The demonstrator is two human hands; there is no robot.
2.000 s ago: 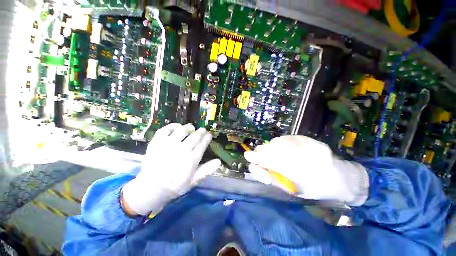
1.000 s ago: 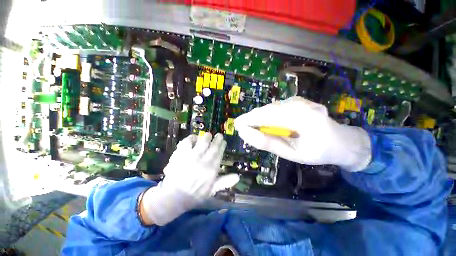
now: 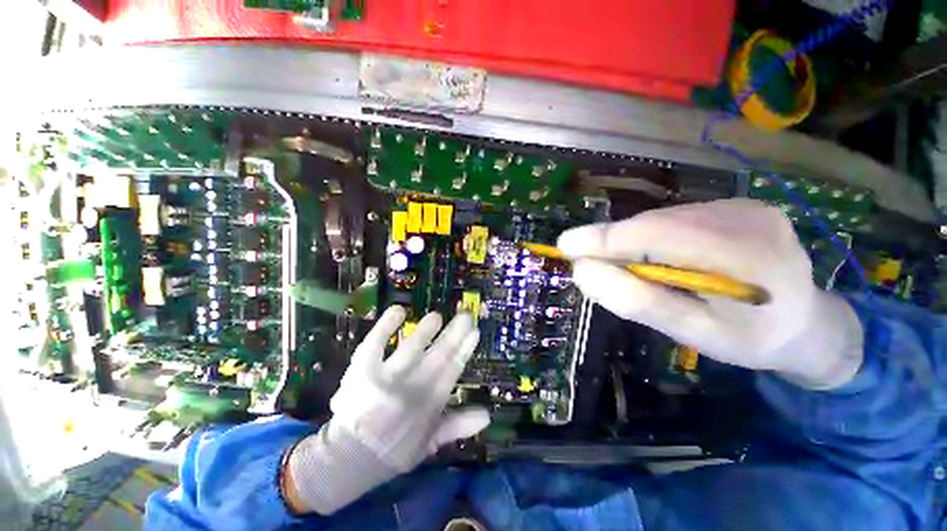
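A green circuit board (image 3: 519, 363) crowded with small parts lies in a black carrier in front of me. Yellow box capacitors (image 3: 424, 219) and small round cans (image 3: 407, 253) stand at its left. My gloved right hand (image 3: 706, 280) holds a slim yellow hand tool (image 3: 696, 281), its pointed end over the small shiny parts at mid-board; whether it touches them I cannot tell. My gloved left hand (image 3: 400, 399) rests with spread fingers on the board's near left part, holding nothing visible.
Another populated board (image 3: 234, 270) lies left, in bright glare. A third, at right, is partly behind my right hand. A grey rail (image 3: 312, 88) runs along the far side, with a red surface (image 3: 582, 42) beyond. A yellow ring (image 3: 770, 80) and blue coiled cord (image 3: 831, 31) are at upper right.
The view has shifted, showing more of the red surface. My right hand has moved from the near edge to over the mid-board with the yellow tool. My left hand has moved onto the board.
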